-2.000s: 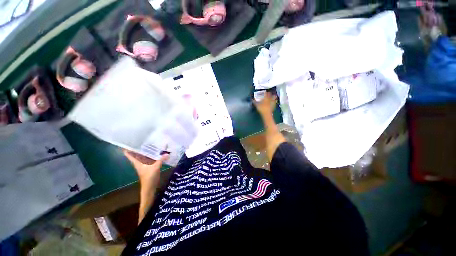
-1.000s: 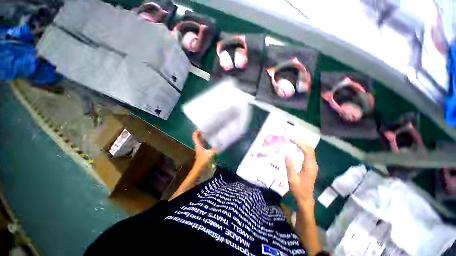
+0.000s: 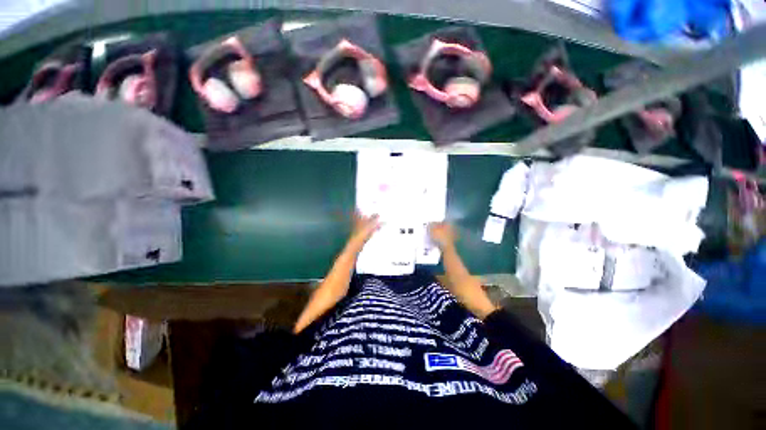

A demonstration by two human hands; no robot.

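Observation:
A white printed carton (image 3: 401, 189) with faint pink print lies in front of me on the green bench top, its lower end towards my body. My left hand (image 3: 365, 227) is on its left edge and my right hand (image 3: 438, 235) is on its right edge. The fingers of both hands are blurred, and I cannot tell how firmly they grip. The rows of greyish-white boxes (image 3: 84, 193) stand at the left. They show small dark prints near their right ends.
Pink headphones (image 3: 344, 97) on dark pads line the back. A crumpled white plastic bag (image 3: 621, 201) with printed cartons lies at the right, small white pieces (image 3: 495, 227) beside it. A grey metal post (image 3: 647, 92) crosses the upper right. A small white box (image 3: 143, 340) shows below the bench edge.
The view has swung back to the bench middle. The greyish box that was in my left hand is no longer there. Both hands are now at the printed carton.

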